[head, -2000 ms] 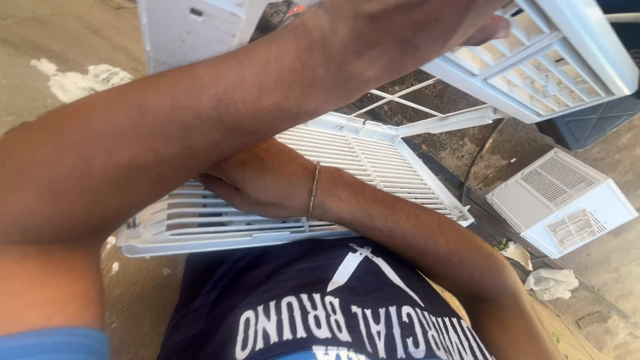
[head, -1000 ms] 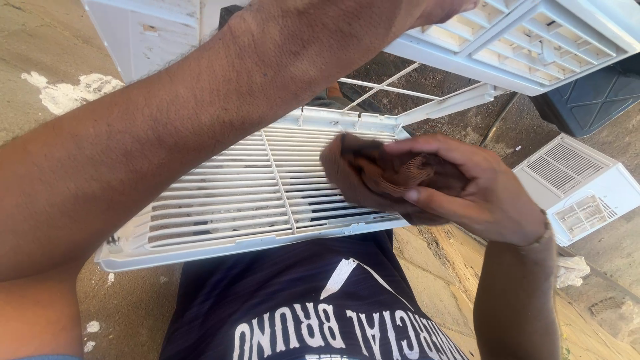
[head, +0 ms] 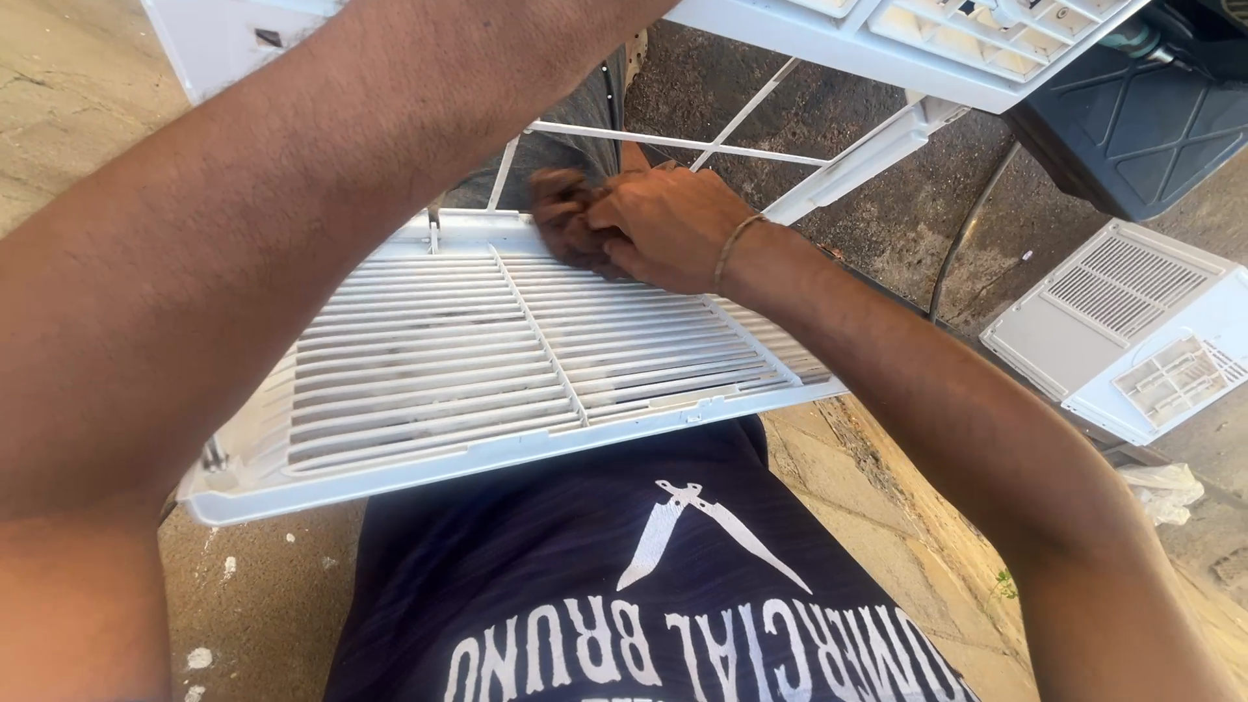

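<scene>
A white plastic louvred grille panel lies in front of my torso, with long slats and a raised rim. My right hand grips a crumpled brown cloth, partly blurred, at the panel's far rim. My left forearm crosses above the panel's left part, and my left hand is out of view past the top edge. At the top right is part of a white plastic housing with a square vent grid. A thin white lattice frame stands beyond the panel.
A smaller white vented appliance casing sits on the ground at the right. Nearer the top right is a dark plastic case. A cable curves over the wet pavement. Another white panel is at top left, and a crumpled white bag lies low right.
The right hand was low on the slats two seconds ago, then above the panel's right part with the brown cloth. Now it is at the far rim, cloth still held.
</scene>
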